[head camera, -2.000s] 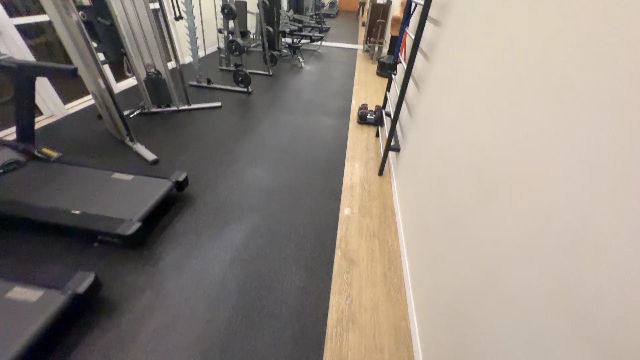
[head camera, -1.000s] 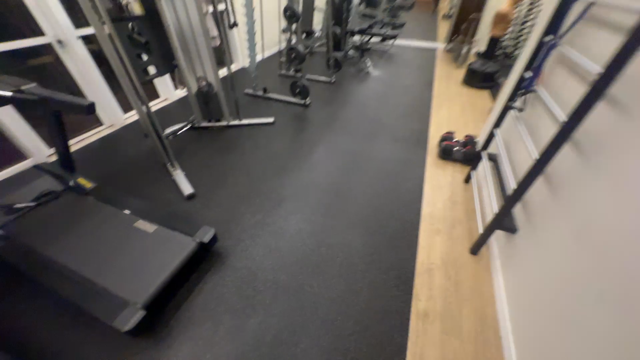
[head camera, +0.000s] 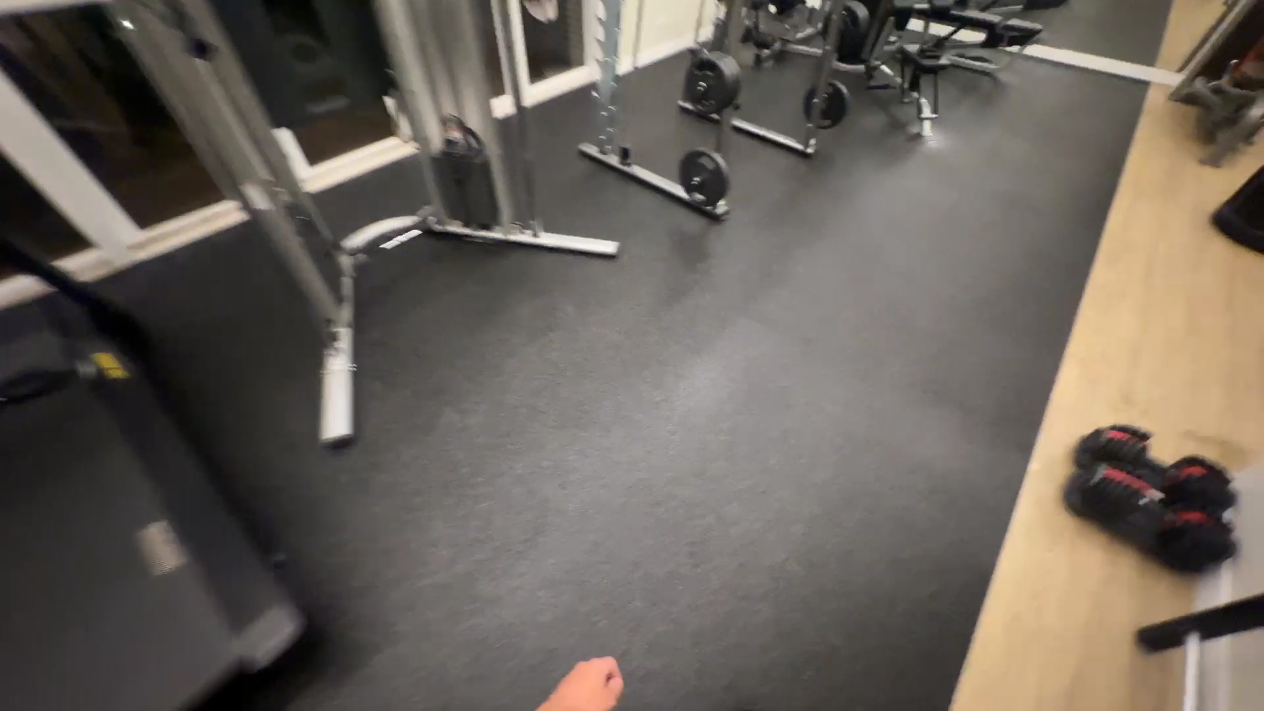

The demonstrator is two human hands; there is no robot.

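Observation:
My left hand shows at the bottom edge, a little left of the middle. It is blurred and partly cut off by the frame, with the fingers curled in and nothing visible in them. Beneath it lies the black rubber floor, which it does not touch. My right hand is out of view. A pair of black and red dumbbells rests on the wood floor strip at the right, far from my hand.
A treadmill fills the lower left. Behind it stands a cable machine with a metal foot. Racks with weight plates and a bench are farther back. The end of a dark bar juts in at the lower right.
The treadmill, cable machine and dumbbells are nearer than before as the view moves forward. My left hand has come into view at the bottom. Most of the wall ladder has left the view.

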